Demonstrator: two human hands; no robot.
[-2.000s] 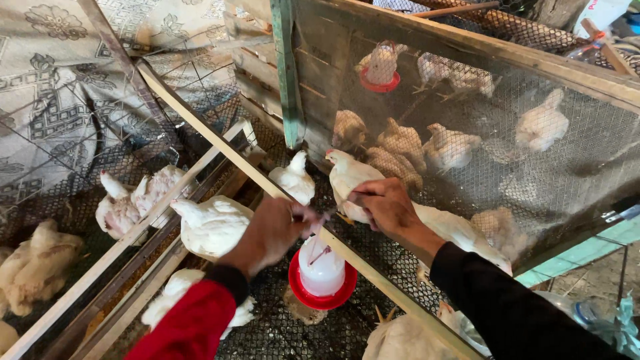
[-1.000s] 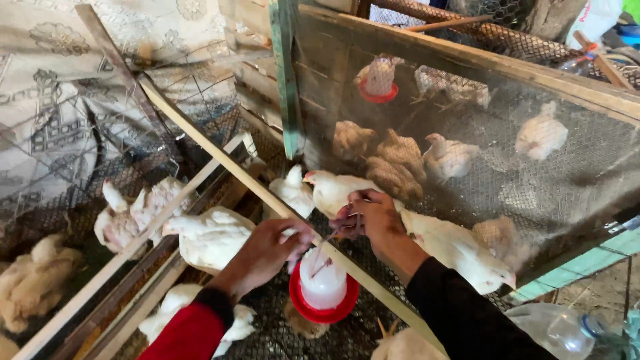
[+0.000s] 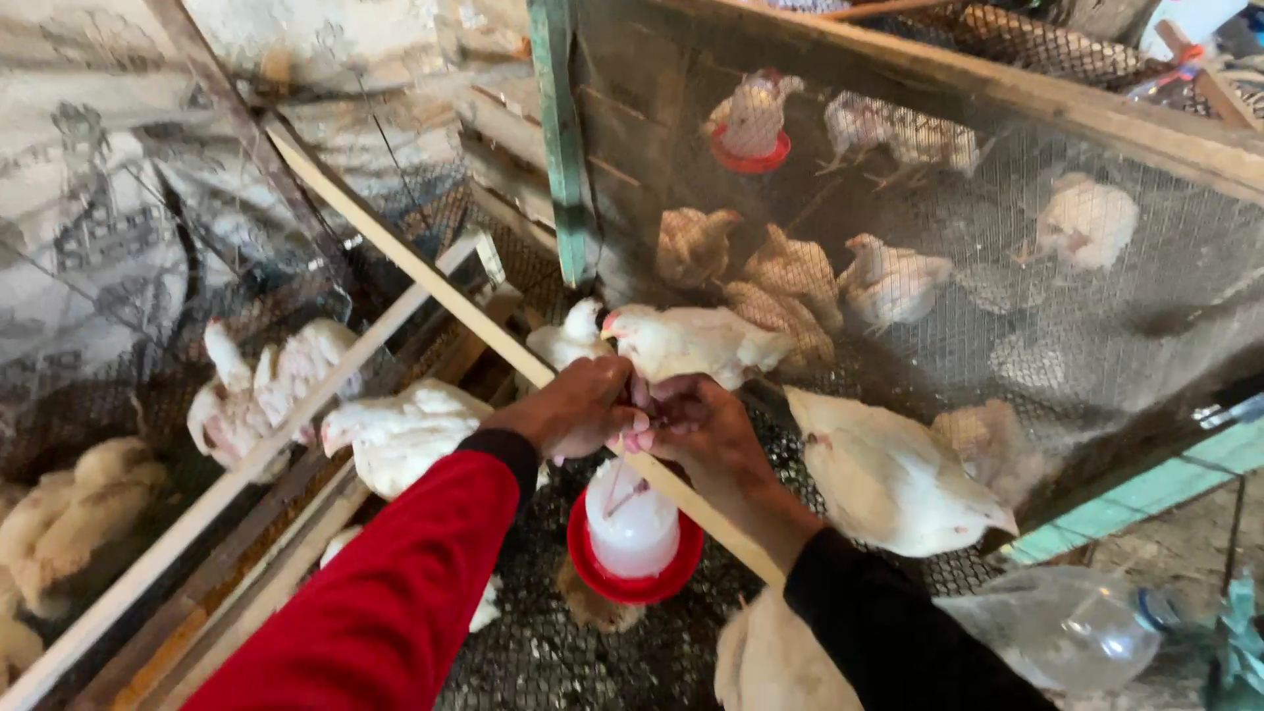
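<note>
My left hand (image 3: 583, 407), in a red sleeve with a dark cuff, and my right hand (image 3: 703, 425), in a black sleeve, meet over a long wooden batten (image 3: 444, 296). The fingers of both are pinched on a thin reddish string (image 3: 617, 489) at the batten; how it is wound there is hidden by the fingers. Below them the white plastic drinker (image 3: 632, 528) with a red round tray (image 3: 637, 590) hangs from the string. A white chicken (image 3: 691, 336) stands just beyond my hands, and another (image 3: 400, 434) is beside my left wrist.
Several chickens stand around on the dark mesh floor (image 3: 553, 662). A netted partition with a wooden top rail (image 3: 987, 79) rises at the right, with more chickens and another red-trayed drinker (image 3: 752, 148) behind it. A clear plastic bottle (image 3: 1066, 627) lies lower right. A second batten (image 3: 227, 484) crosses the left.
My two hands have come together at the batten; a second ago they were apart. The chicken at the right has shifted away from the one beyond my hands.
</note>
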